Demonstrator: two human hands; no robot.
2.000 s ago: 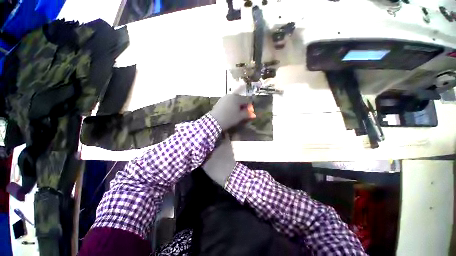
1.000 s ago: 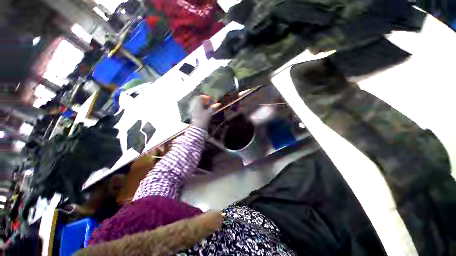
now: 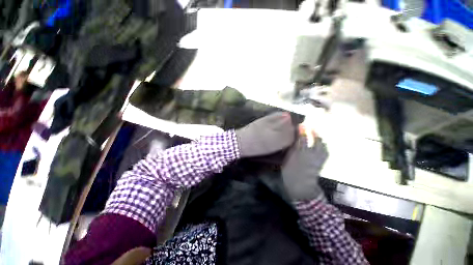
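Observation:
A camouflage panel [image 3: 207, 103] with a black section lies along the front part of the white sewing table. My left hand [image 3: 267, 135], in a grey fingerless glove, is on the panel's right end, fingers closed at the cloth edge. My right hand [image 3: 305, 163], also gloved, is right beside it at the same end of the cloth; its fingertips are bent against the edge. The presser foot and needle area [image 3: 311, 96] of the sewing machine is just beyond my hands. The picture is blurred, and the fingers' exact hold on the cloth is partly hidden.
A pile of camouflage and black pieces [image 3: 109, 57] lies at the left. The control panel [image 3: 417, 87] is at the right, with narrow dark strips [image 3: 391, 134] below it and a dark tray-like object [image 3: 441, 158] beside them. A person in red is at the far left.
The view has swung back from the left side table to the machine. My left hand has moved from the side table to the panel's right end. My right hand has come into view beside it.

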